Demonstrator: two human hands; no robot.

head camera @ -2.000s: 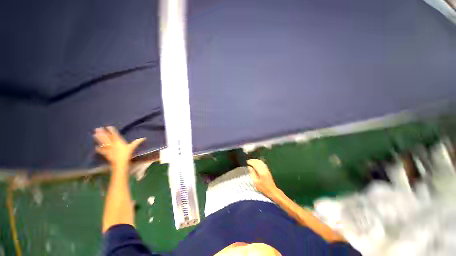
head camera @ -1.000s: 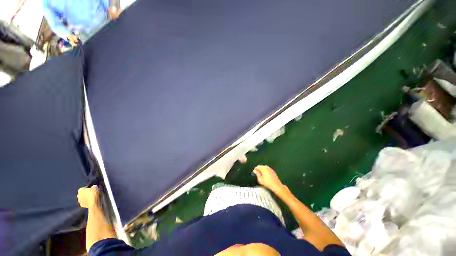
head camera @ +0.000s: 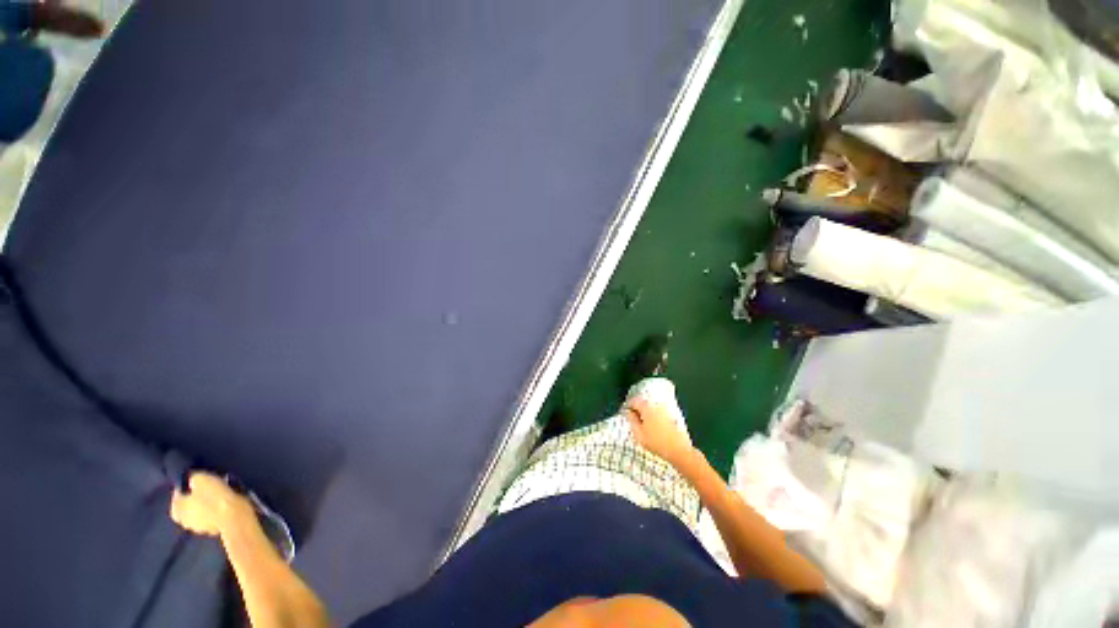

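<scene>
Navy fabric (head camera: 368, 221) covers the table in a wide smooth sheet. My left hand (head camera: 211, 505) is at the lower left, closed on the edge of a loose navy ply (head camera: 74, 491), which lies to the left with a dark fold line running up to the left rim. A small pale curved strip of edge shows just right of my left wrist. My right hand (head camera: 655, 423) is low in front of my body, beside the checked cloth at my waist, away from the fabric. Its fingers look curled, and nothing shows in it.
The pale table edge (head camera: 601, 276) runs diagonally beside the green floor (head camera: 687, 245), which has lint and scraps. Fabric rolls (head camera: 908, 264) and white wrapped bundles (head camera: 859, 509) lie on the right. Part of a person (head camera: 22, 86) shows at the top left.
The view has turned, so the table edge runs more steeply and more rolls show. My left hand still grips the loose ply, which now lies over the table. The person is mostly out of view.
</scene>
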